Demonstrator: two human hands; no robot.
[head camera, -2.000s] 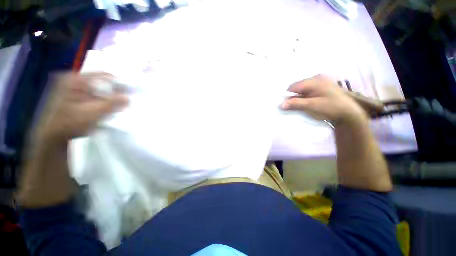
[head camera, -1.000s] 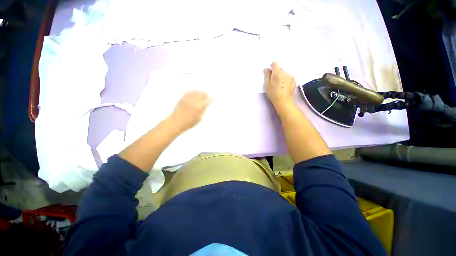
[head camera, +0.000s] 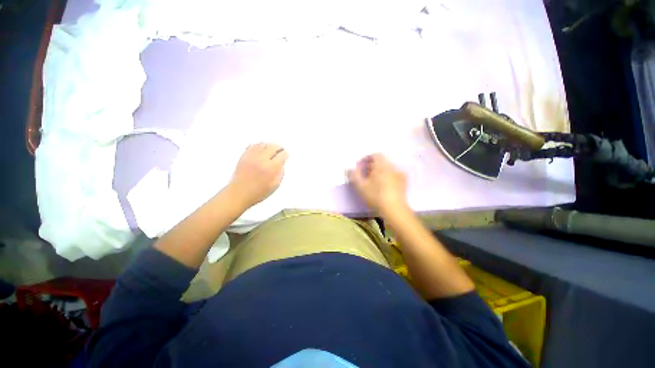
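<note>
A white fabric panel (head camera: 237, 108) lies on the lilac table cover (head camera: 169, 83) in front of me, its outline partly lost in glare. My left hand (head camera: 260, 171) rests on its near part with curled fingers; whether it pinches the cloth is hidden. My right hand (head camera: 378, 181) is near the table's front edge, fingers bent and slightly blurred; I cannot tell if it holds cloth. The steam iron (head camera: 474, 140), black with a brown bar handle, sits on the table right of my right hand, untouched.
A loose white fabric heap (head camera: 72, 144) hangs over the left table edge. More white fabric lies at the far side. The iron's black hose (head camera: 596, 147) runs right. A grey roll (head camera: 589, 221), a dark grey surface (head camera: 531, 262), a yellow crate (head camera: 521, 305) and a red crate (head camera: 68, 287) stand nearby.
Since one second ago my right hand has moved down towards the table's front edge, and my left hand slightly down and left. Two seconds ago both hands were wide apart, lifting white fabric.
</note>
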